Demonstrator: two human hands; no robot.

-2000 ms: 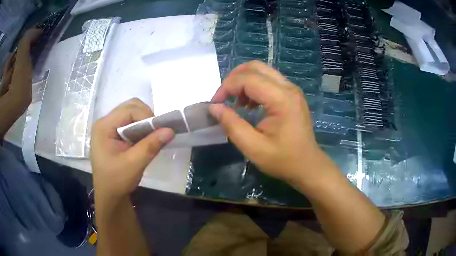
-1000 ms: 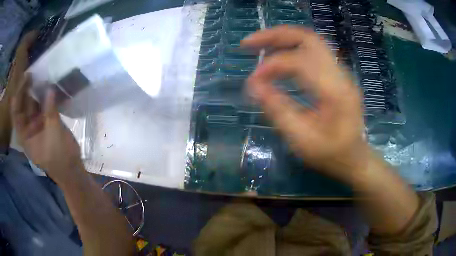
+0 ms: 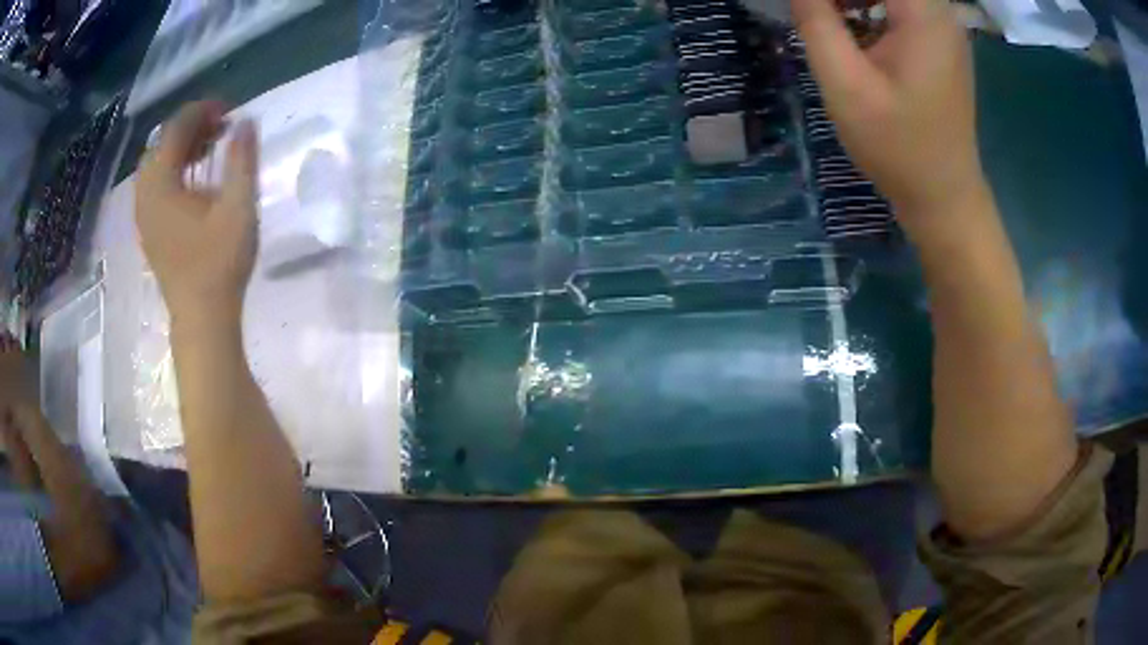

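Observation:
My left hand (image 3: 198, 208) is raised over the white sheet (image 3: 330, 365) at left. Its fingers are apart, slightly blurred, and it looks empty. My right hand (image 3: 900, 95) is at the top edge, over the right module column; its fingertips are partly cut off and I cannot tell whether they hold anything. The clear blister tray (image 3: 617, 208) lies on the green mat. Dark modules (image 3: 711, 57) with thin white edge lines fill its right columns. A grey square (image 3: 718, 137) lies at the near end of one column. A pale paper (image 3: 306, 189) lies beside my left hand.
A white partitioned tray (image 3: 208, 44) is at upper left. Folded white paper (image 3: 1039, 23) is at upper right. Clear tape (image 3: 846, 403) runs down the green mat (image 3: 686, 410). Another person's arm (image 3: 57, 491) shows at the lower left edge.
My left hand has moved right and up and no longer holds the liner with the grey square. My right hand has moved up and right. The view has shifted right.

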